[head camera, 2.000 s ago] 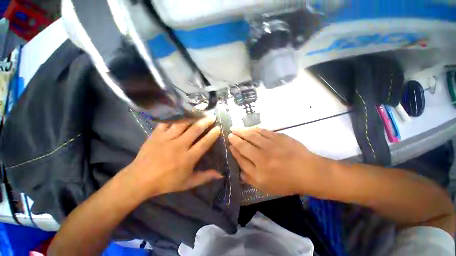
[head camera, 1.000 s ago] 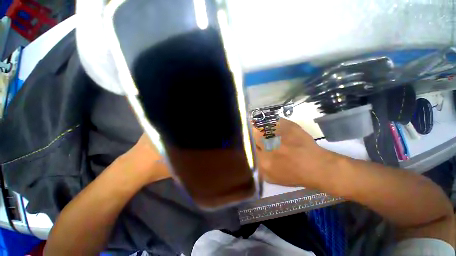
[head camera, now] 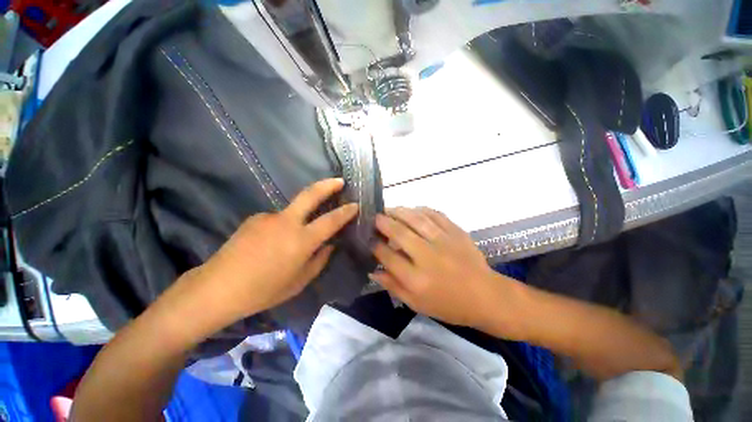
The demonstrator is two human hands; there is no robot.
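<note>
A large dark grey garment panel (head camera: 107, 165) with pale and yellowish stitch lines lies heaped left of the needle. Its narrow folded edge (head camera: 359, 169) with pale stitch rows runs from the presser foot (head camera: 353, 105) toward the wearer. My left hand (head camera: 284, 247) lies on the cloth, with thumb and fingers at the left side of this edge. My right hand (head camera: 433, 264) holds the right side of the edge, with its fingertips close to the left ones. The white sewing machine head (head camera: 528, 18) stands above. The needle tip cannot be made out in the glare.
A loose grey strip (head camera: 587, 165) hangs over the table's front edge at the right. Pink and blue sticks (head camera: 622, 161), a black oval object (head camera: 660, 121) and green-handled snips (head camera: 732, 107) lie beyond it. A tape-like strip (head camera: 528, 243) runs along the front edge. A red crate shows at top left.
The view has shifted, so the large shiny guard no longer covers the hands and cloth. Both hands are now farther from the presser foot than two seconds ago, with more of the stitched edge showing.
</note>
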